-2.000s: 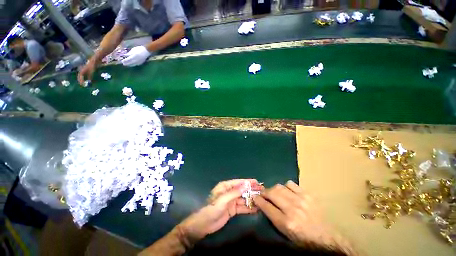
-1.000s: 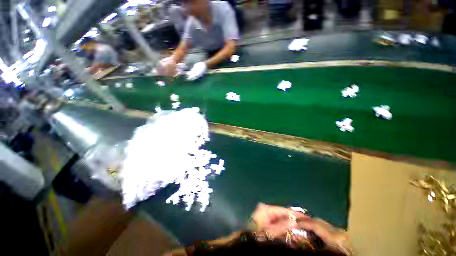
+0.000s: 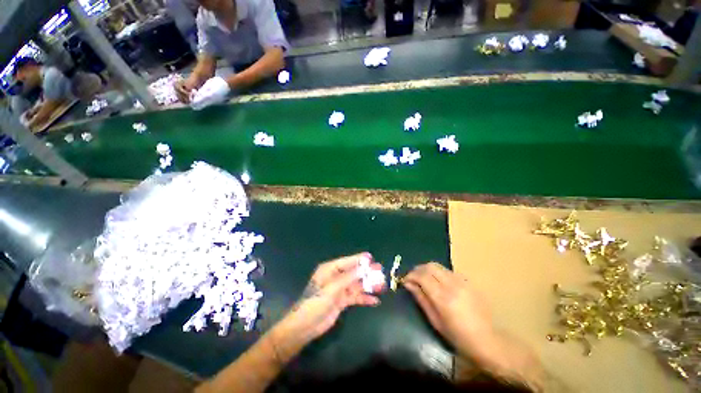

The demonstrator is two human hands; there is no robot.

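Note:
My left hand holds a white plastic cross-shaped housing at its fingertips, above the dark green bench. My right hand pinches a thin gold-coloured metal contact upright, just right of the housing, with a small gap between them. A clear bag bulging with white housings lies at the left, and loose housings spill from its right side. Gold contacts lie heaped on the tan cardboard sheet at the right, with a few white pieces at the heap's far edge.
Beyond the bench runs a green conveyor belt with scattered white pieces. A worn ledge separates bench and belt. A person with a white glove works opposite, another farther left. A clear bag lies at the heap's right.
The view swung left and came back. My hands, earlier together at one piece, are now slightly apart, with the gold contact clear of the housing. The belt's pieces have shifted left.

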